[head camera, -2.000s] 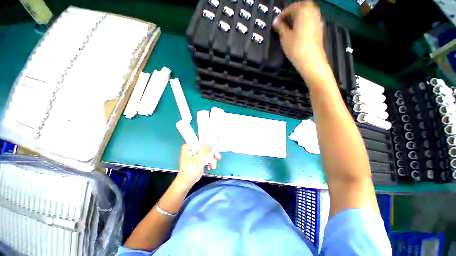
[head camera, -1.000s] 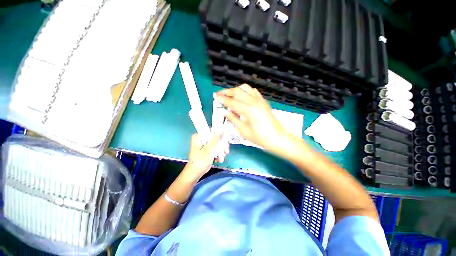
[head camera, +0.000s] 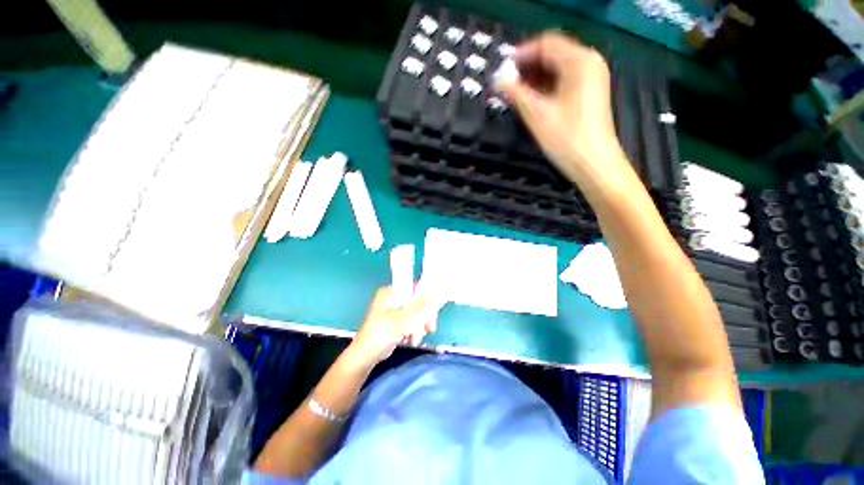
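Note:
My left hand (head camera: 403, 317) holds a white housing (head camera: 403, 268) upright near the bench's front edge, beside the white work sheet (head camera: 491, 272). My right hand (head camera: 559, 80) is over the stacked black trays (head camera: 502, 180) at the back centre, its fingertips pinched on a small silver-white end part (head camera: 506, 74). More end parts (head camera: 446, 60) lie in rows on the top tray, left of my right hand. Several loose housings (head camera: 318, 196) lie left of the sheet, one (head camera: 364, 210) a little apart. A crumpled wiping cloth (head camera: 595, 275) lies right of the sheet, partly behind my right forearm.
The carton tray of housings (head camera: 180, 180) fills the left of the green bench (head camera: 284, 298). Bagged housings (head camera: 104, 393) are below it. The slotted finished-work tray (head camera: 729, 294) and filled black trays (head camera: 805, 284) stand at right. A blue crate (head camera: 599, 417) is below the bench.
My right hand has moved from beside my left hand back up to the top tray. Of the housings at my left hand, fewer show now.

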